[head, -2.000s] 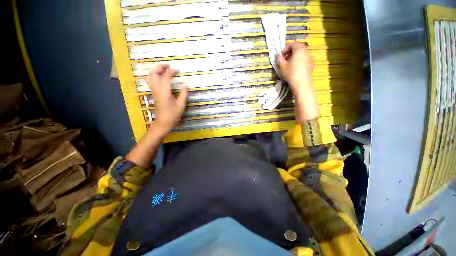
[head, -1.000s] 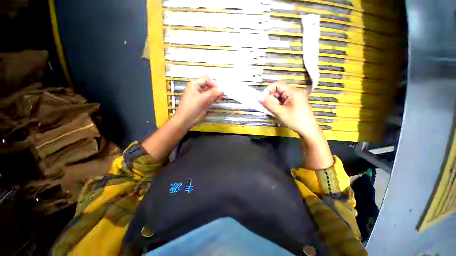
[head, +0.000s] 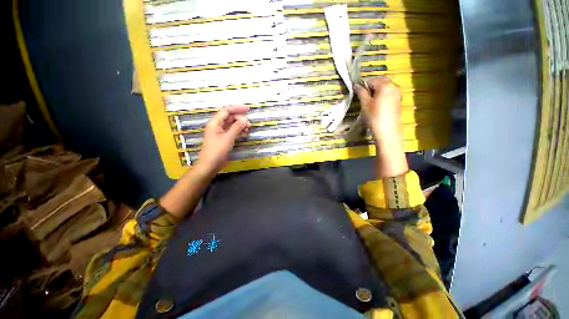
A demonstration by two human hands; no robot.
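The yellow template board (head: 153, 118) lies in front of me, with long parallel slots. White zippers (head: 212, 55) fill the left part of the upper slots; the lowest slots near me look grey or silvery. A loose bundle of white zippers (head: 340, 47) hangs across the slots right of the middle. My right hand (head: 380, 106) pinches a zipper at the bundle's right side, its strip blurred. My left hand (head: 226, 134) is over the lower left slots, fingers curled and apart, with nothing visible in it.
A second yellow slotted board (head: 541, 168) lies on the grey metal table (head: 493, 168) at right. Brown sewn goods (head: 68, 212) are stacked at lower left. A dark floor with a yellow line is at left. A dark tool-like object lies at the table's lower right.
A second ago both hands stretched a white strip over the lower slots. Now my right hand is at the loose bundle and my left hand has let go. The view has shifted, too.
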